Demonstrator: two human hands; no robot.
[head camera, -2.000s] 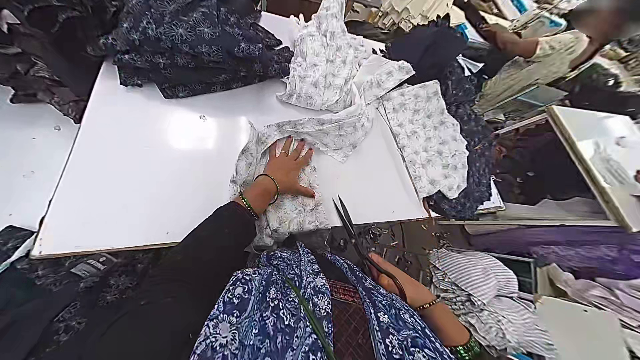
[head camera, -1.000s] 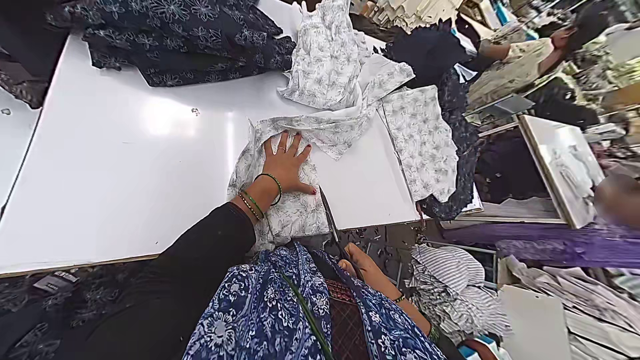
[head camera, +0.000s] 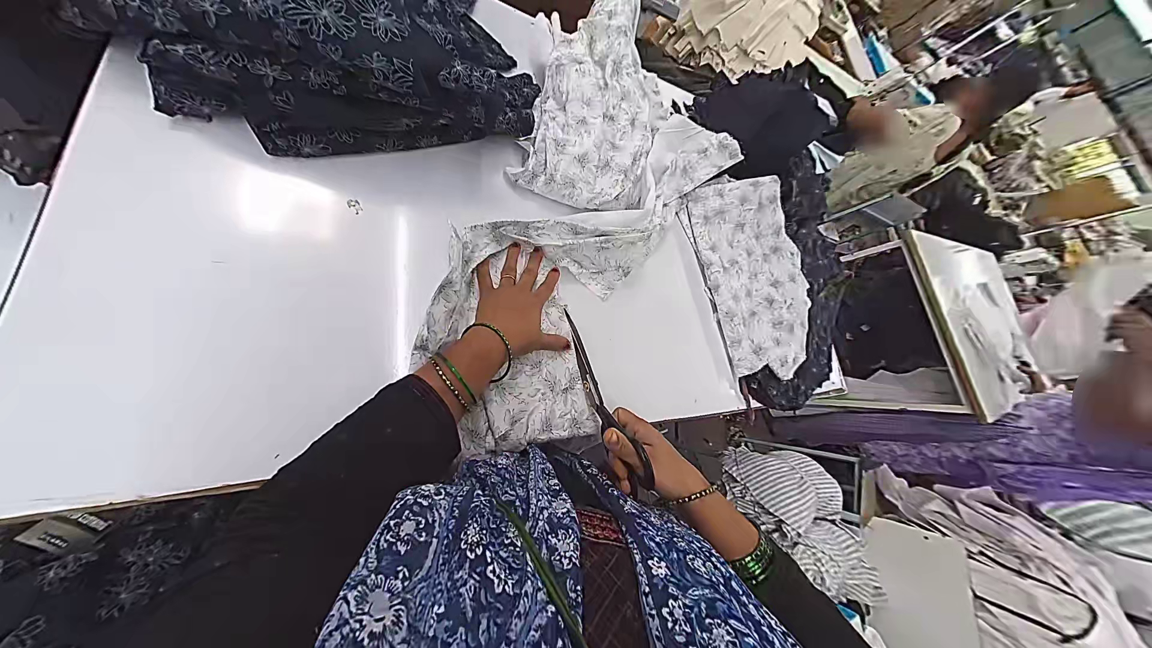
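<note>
My left hand (head camera: 519, 310) lies flat with spread fingers on a white printed fabric piece (head camera: 531, 400) near the front edge of the white table (head camera: 297, 360). The handles of a pair of dark metal scissors (head camera: 587, 373) are in my right hand (head camera: 643, 454), just past the table edge. The blades point away from me along the right edge of the fabric and look nearly closed; whether cloth lies between them I cannot tell. More of the white printed fabric (head camera: 589, 117) is bunched beyond my left hand, and a flat piece (head camera: 751, 270) lies to the right.
Dark floral fabric (head camera: 360, 81) covers the table's far left part. Black cloth (head camera: 765, 121) lies at the far right corner. Striped cloth (head camera: 792, 504) is heaped below the table at right, near an upright white-faced board (head camera: 967, 315). Another person (head camera: 900, 148) is at the upper right.
The scissors have come in from the right to the fabric edge beside my left hand, and their blades have drawn together. My left hand stays flat on the cloth.
</note>
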